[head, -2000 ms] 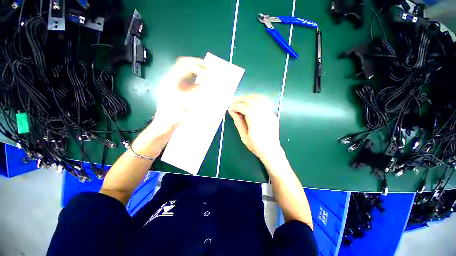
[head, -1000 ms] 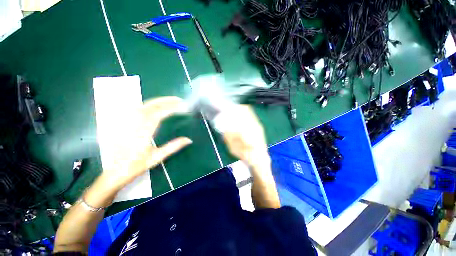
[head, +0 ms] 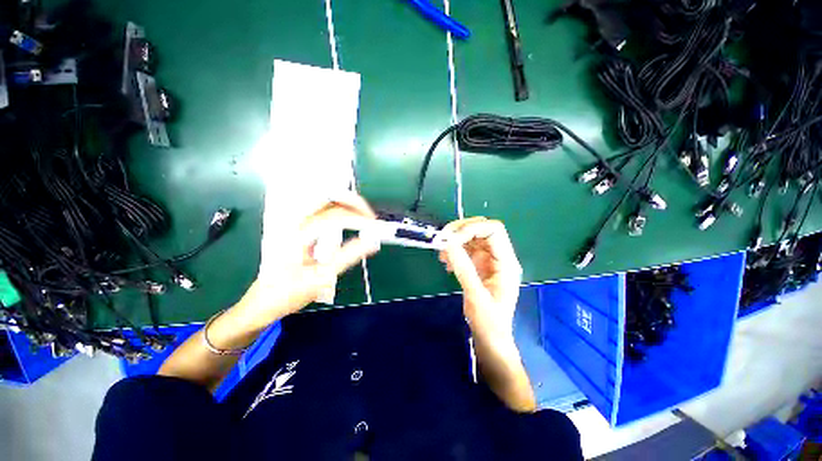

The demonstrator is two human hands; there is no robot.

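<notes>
My left hand (head: 329,248) and my right hand (head: 482,257) hold a connector module (head: 411,231) between them near the bench's front edge, one hand at each end. It has a pale faceplate edge and a black body. Its black cable (head: 509,133) runs up from it to an oval bundle lying on the mat, with plugs (head: 598,180) at the far end. A white sheet (head: 311,135) lies upright in view on the mat, partly under my left hand. Whether a label is in my fingertips I cannot tell.
Cable assemblies (head: 81,194) heap at the left and more cable assemblies (head: 721,81) at the right. Two faceplate modules (head: 149,94) lie at upper left. A blue cutter handle (head: 439,16) and a black pen-like tool (head: 515,54) lie at the top. Blue bins (head: 680,333) stand below the bench edge.
The blurred thing my right hand held at the right is now a module held between both hands. Its cable bundle lies on the mat. My left hand has moved to it. The view has turned.
</notes>
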